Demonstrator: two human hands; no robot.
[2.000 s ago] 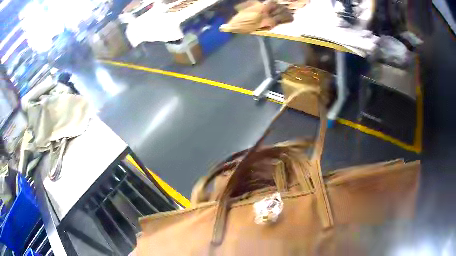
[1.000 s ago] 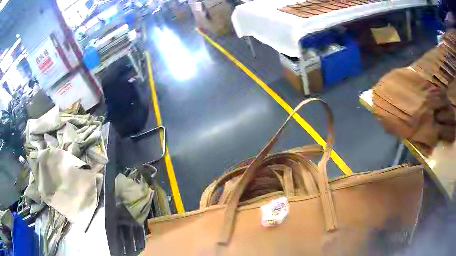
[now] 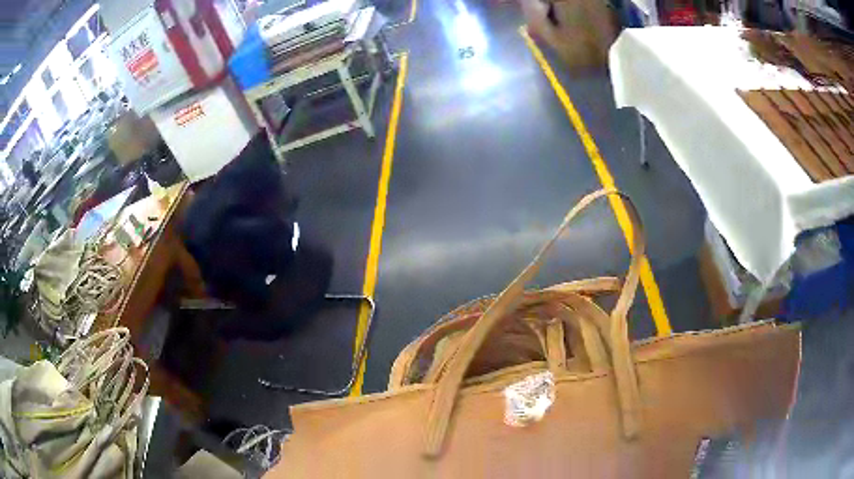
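Observation:
A stack of tan-brown tote bag panels point(image 3: 375, 440) is right in front of me at the bottom of the view, its top edge nearly level. One thin handle loop point(image 3: 533, 267) stands up from the front panel, and several more handle loops bunch behind it. A small crinkled clear plastic wrap point(image 3: 529, 399) sits between the handle bases. Neither of my hands can be seen. A blurred grey-blue patch lies at the lower right edge, and I cannot tell what it is.
A grey aisle point(image 3: 468, 224) between yellow lines runs ahead. A dark-clothed person point(image 3: 248, 234) is at the left, by a metal leg frame point(image 3: 367, 341). Cream bag pieces point(image 3: 42, 421) lie lower left. A white-covered table point(image 3: 693, 122) with brown strips stands right, with a blue bin below.
The view has swung left to face along the aisle. The white-covered table has shifted right in view, and the brown pile on the right has left the picture. The bag panels stay in front of me.

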